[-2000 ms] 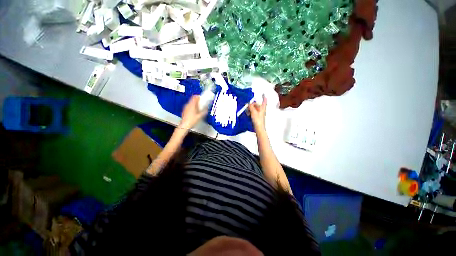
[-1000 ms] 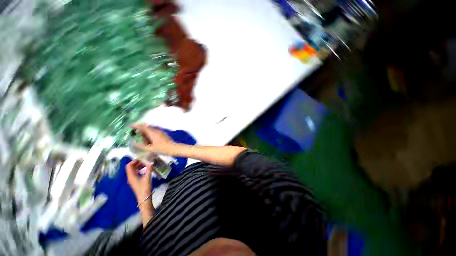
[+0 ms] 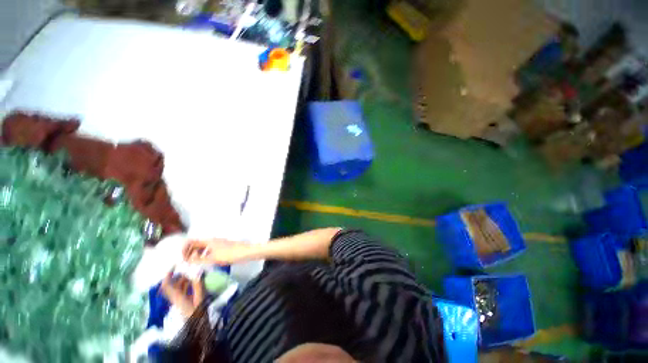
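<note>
My right hand (image 3: pixel 201 252) reaches in from the right, just above my left hand (image 3: pixel 183 292), close in front of my body. The fingertips of both hands are on a small white item (image 3: pixel 188 268) between them, too blurred to name. The heap of greenish bottles (image 3: pixel 64 262) lies at the left. Blue cloth (image 3: pixel 158 306) shows beside and under my left hand. A pale green and white thing (image 3: pixel 215 281), perhaps a carton, is below my right hand.
Red-brown cloth (image 3: pixel 135 166) edges the bottles on the white table (image 3: pixel 206 127). An orange and blue object (image 3: pixel 276 59) sits at the table's far corner. Blue crates (image 3: pixel 522 312) and a blue box (image 3: pixel 341 135) stand on the green floor; brown cardboard (image 3: pixel 455 78) lies beyond.
The view has swung right, bringing in more floor and crates. The bottles have shifted left in the picture. The dark-capped bottle at my right hand no longer shows clearly; my hands remain close together.
</note>
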